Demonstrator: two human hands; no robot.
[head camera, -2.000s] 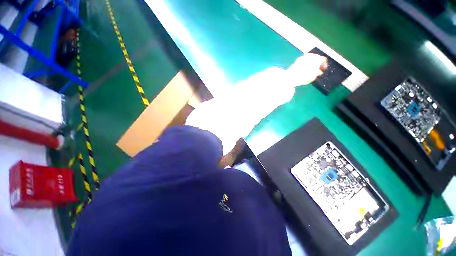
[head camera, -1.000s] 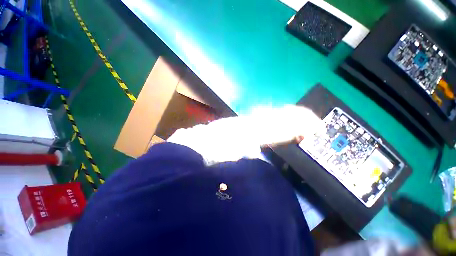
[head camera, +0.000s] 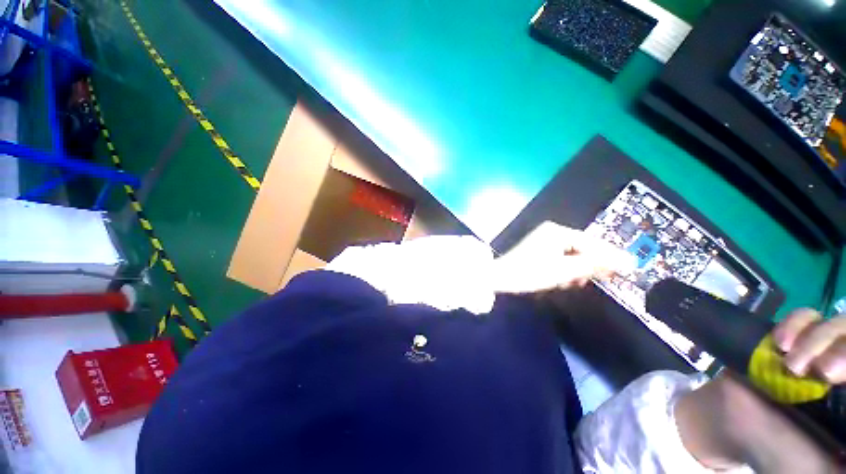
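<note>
The shallow housing with its circuit board (head camera: 675, 243) lies on a black foam pad (head camera: 568, 196). My left hand (head camera: 566, 259) is overexposed and reaches over the board's near left edge; whether its fingers hold something cannot be told. My right hand (head camera: 809, 350) grips the black electric screwdriver (head camera: 710, 319) around its yellow band. The screwdriver lies slanted over the near side of the housing, its front end pointing at the board near my left fingertips. Its tip is hidden in the glare.
A black screw tray (head camera: 592, 35) stands at the far edge. A second unit (head camera: 790, 79) lies on a thick black foam stack (head camera: 733, 139) at the right. An open cardboard box (head camera: 278, 208) with red packaging (head camera: 382, 200) is beside the bench.
My left hand has moved from the screw tray to the board. My right hand has come into view with the screwdriver, now over the housing. The view has shifted.
</note>
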